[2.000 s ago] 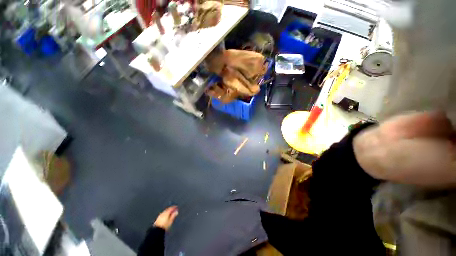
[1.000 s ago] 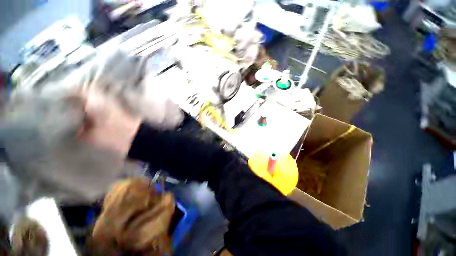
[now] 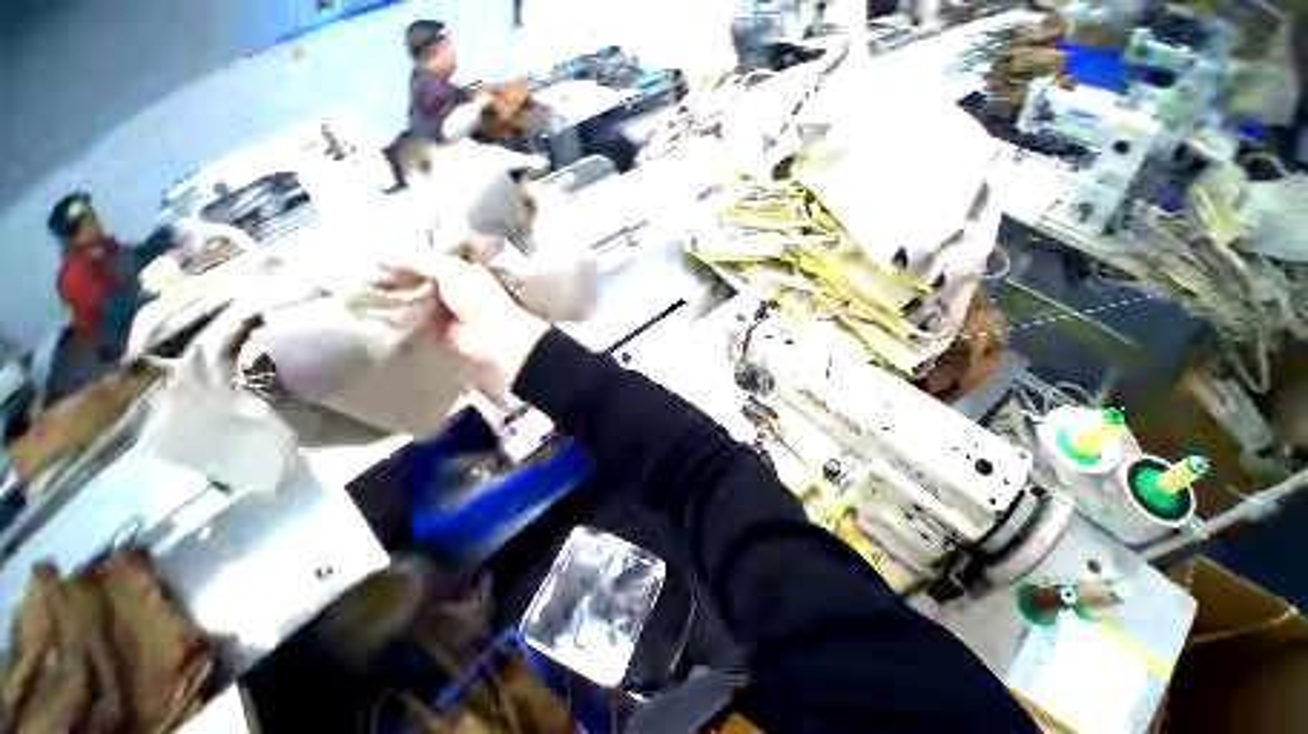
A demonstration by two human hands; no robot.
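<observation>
My right hand (image 3: 485, 318) reaches to the upper left in a black sleeve and is closed on a beige canvas bag (image 3: 352, 351). The bag is bunched and hangs over the left work surface, among other beige cloth. Its exact edges are hard to tell because of blur. My left hand is not in view.
A white sewing machine (image 3: 897, 430) stands right of my arm, with a heap of yellow-edged bags (image 3: 825, 265) behind it. Thread cones (image 3: 1102, 430) and a cardboard box (image 3: 1234, 645) are at right. A stool (image 3: 595, 605) and blue bin (image 3: 495, 488) are below. Two people are far back.
The view has swung round from the floor to the machine and the left surface. My right hand with the beige cloth is now farther from the camera. My left hand has left the view.
</observation>
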